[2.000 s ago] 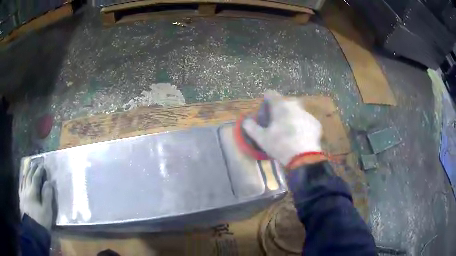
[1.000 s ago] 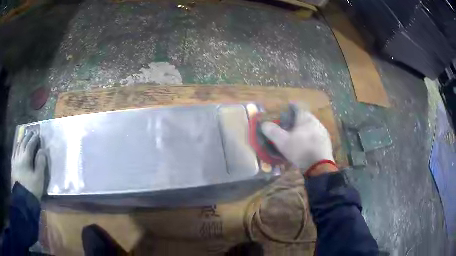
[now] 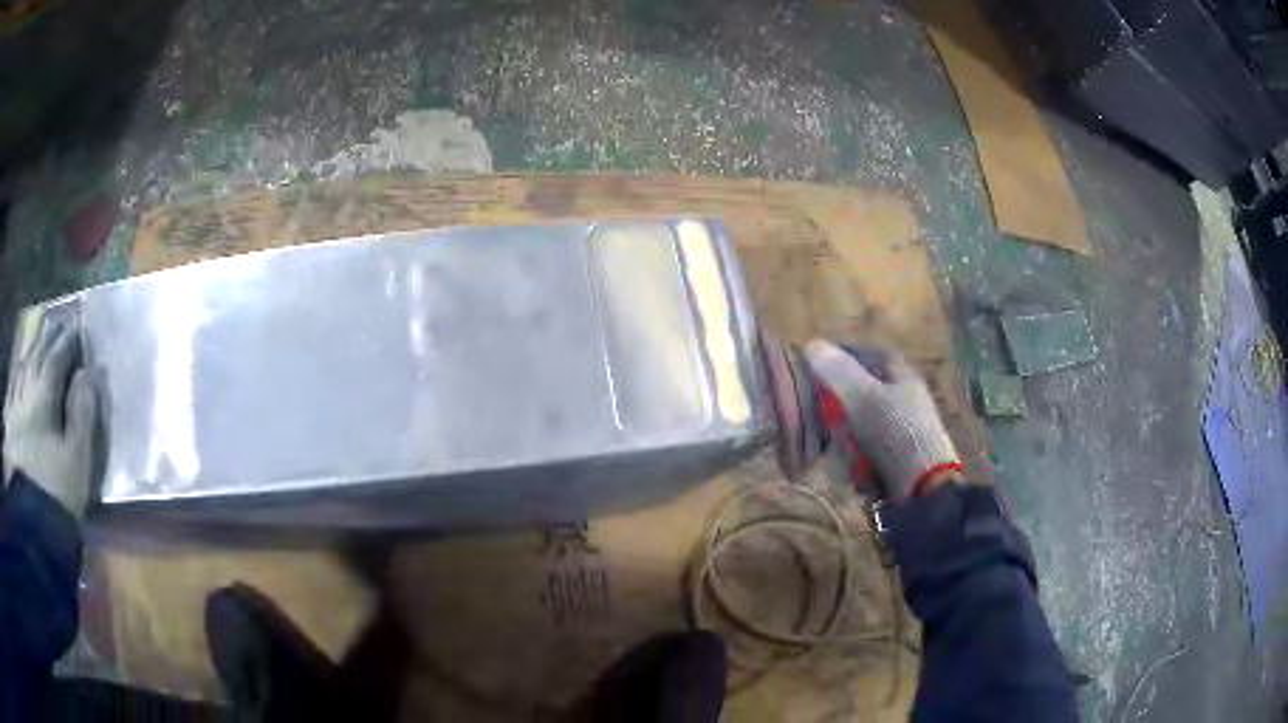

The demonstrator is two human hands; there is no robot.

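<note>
A long silver sheet-metal box (image 3: pixel 367 353) lies across a tan printed cardboard sheet (image 3: pixel 833 254), with a recessed rounded area near its right end. My gloved left hand (image 3: pixel 54 417) rests flat on the box's left end, fingers a little apart, holding nothing. My gloved right hand (image 3: pixel 890 417) is shut on the sander (image 3: pixel 805 410), whose disc is tilted on edge at the box's right end face. The sander is blurred and partly hidden by the hand; whether the disc touches the metal is hard to tell.
A pale hose (image 3: pixel 711 579) lies coiled on the cardboard. Grey-green pads (image 3: pixel 1048 339) and a tan cardboard strip (image 3: pixel 1010 170) lie on the floor at right. A dark red disc (image 3: pixel 92 226) is at far left. Dark stacked panels (image 3: pixel 1158 99) stand upper right. My dark shoes (image 3: pixel 678 678) are at the bottom.
The sander has moved right from the box's recessed top area, over its right edge, and tilted to the end face. The box sits higher in view. My left hand stays on the left end.
</note>
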